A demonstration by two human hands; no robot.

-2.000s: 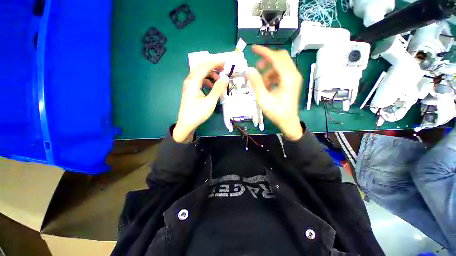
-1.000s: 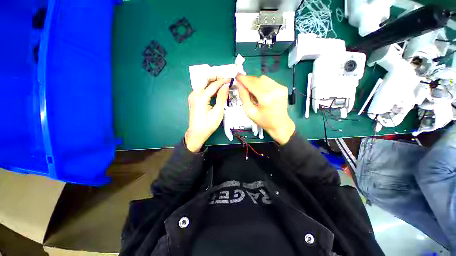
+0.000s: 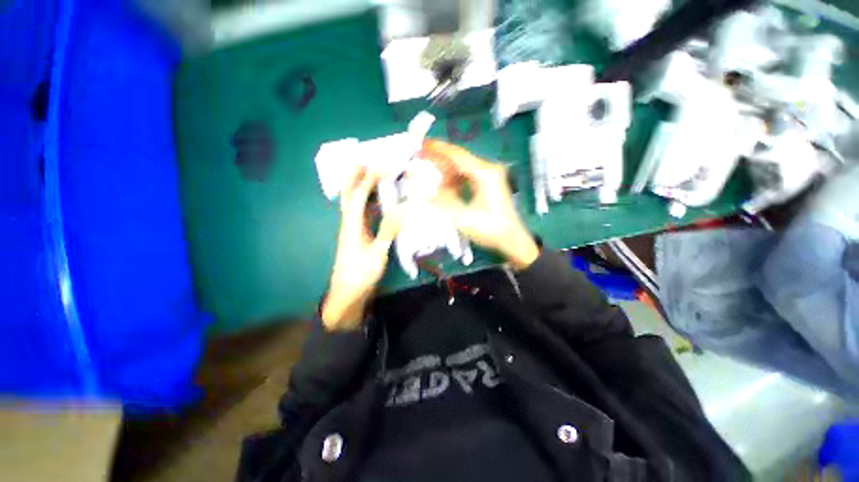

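Observation:
A white camera housing [image 3: 429, 233] lies at the bench's front edge before me, its two prongs and thin dark and red wires pointing towards me. A white bracket [image 3: 363, 158] sits at its far end. My left hand [image 3: 363, 231] holds the housing's left side, fingers curled. My right hand [image 3: 476, 202] is on its right side, fingers bent against it. The frame is blurred. The fingers hide much of the housing's middle, and I cannot tell if they pinch a small part.
The screw feeder [image 3: 441, 66] stands behind the housing. Black plates [image 3: 252, 149] lie at the back left. A blue bin [image 3: 104, 207] is at the left. Another white unit [image 3: 579, 141], a black screwdriver [image 3: 673, 42] and piled white units [image 3: 702, 141] are at the right. A person's jeans show at the lower right.
The view has shifted and tilted. My hands have spread from the close pinch over the housing's middle to its two sides. The housing and bracket now look turned.

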